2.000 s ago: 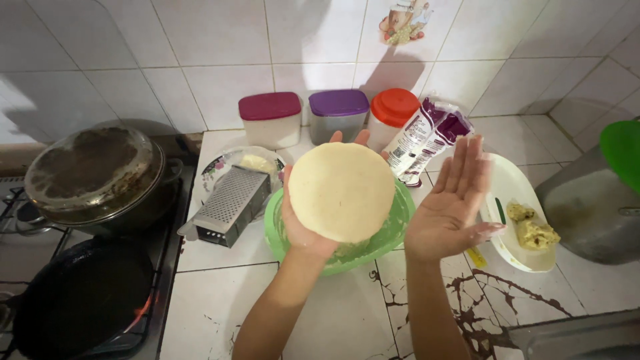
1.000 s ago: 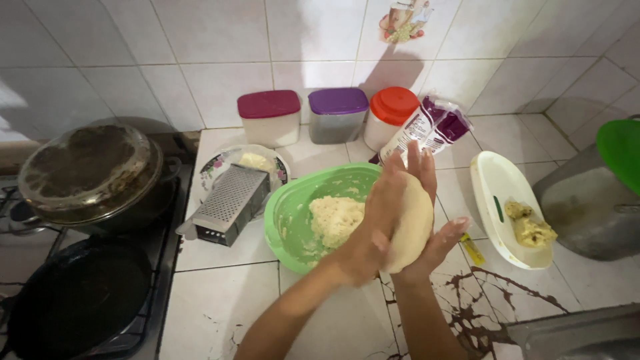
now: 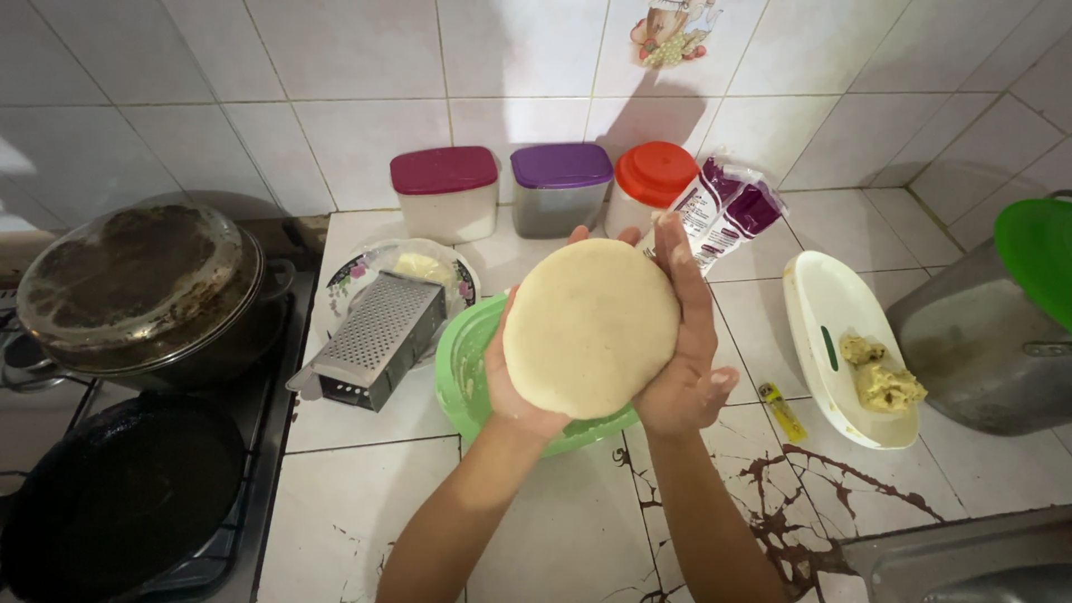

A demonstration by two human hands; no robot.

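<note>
A flat round of pale dough (image 3: 592, 328) lies tilted toward the camera over a green plastic bowl (image 3: 459, 368). My left hand (image 3: 521, 394) supports it from beneath and along its left edge. Against the right edge of the dough rests my right hand (image 3: 688, 343), its palm turned inward and its fingers pointing up. The dough hides most of the bowl and what is in it. Left of the bowl, a metal box grater (image 3: 381, 331) leans on a flowered plate (image 3: 339, 276) that bears a pale yellow piece (image 3: 421, 268).
Lidded containers (image 3: 444, 193) and a purple-and-white packet (image 3: 729, 209) stand along the tiled wall. A covered pot (image 3: 142, 293) and a black pan (image 3: 126, 494) occupy the stove at left. At right are a yellow lighter (image 3: 783, 413), a white dish (image 3: 808, 310) with yellowish dough lumps (image 3: 888, 387), and a large metal pot (image 3: 971, 335).
One second ago the dough stood edge-on between my hands, right of the bowl's middle. It now faces the camera, farther left, with my right hand at its edge.
</note>
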